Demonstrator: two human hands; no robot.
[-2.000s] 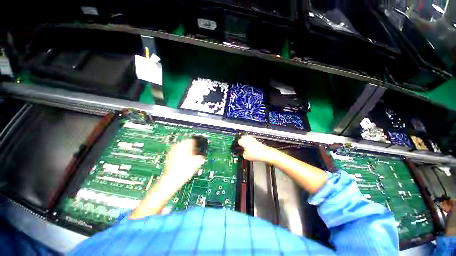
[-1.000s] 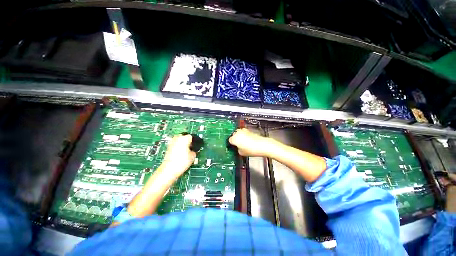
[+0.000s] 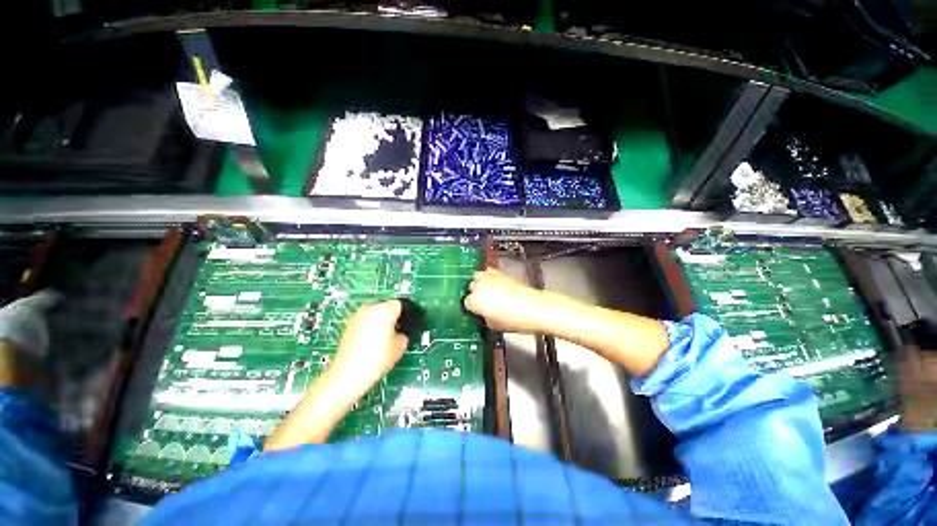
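Note:
A large green printed circuit board (image 3: 247, 339) lies in a dark carrier with red-brown side bars in front of me. My left hand (image 3: 372, 344) is over the board's middle, its fingertips in black coverings and pointing at the surface. My right hand (image 3: 501, 302) is at the board's right edge, black coverings on its fingertips, fingers bent together. Both hands' fingertips are dark and small, so I cannot tell whether either holds a component.
Bins of white connectors (image 3: 401, 156), blue capacitors (image 3: 471, 162) and small blue components (image 3: 565, 191) stand on the green shelf. A second board (image 3: 781, 329) lies at right. Another person's gloved hand (image 3: 29, 321) shows at far left, and another's arm at far right.
The view has shifted, with the bins now further left and higher. My left hand has moved slightly down the board. Another person's gloved hand has appeared at the far left.

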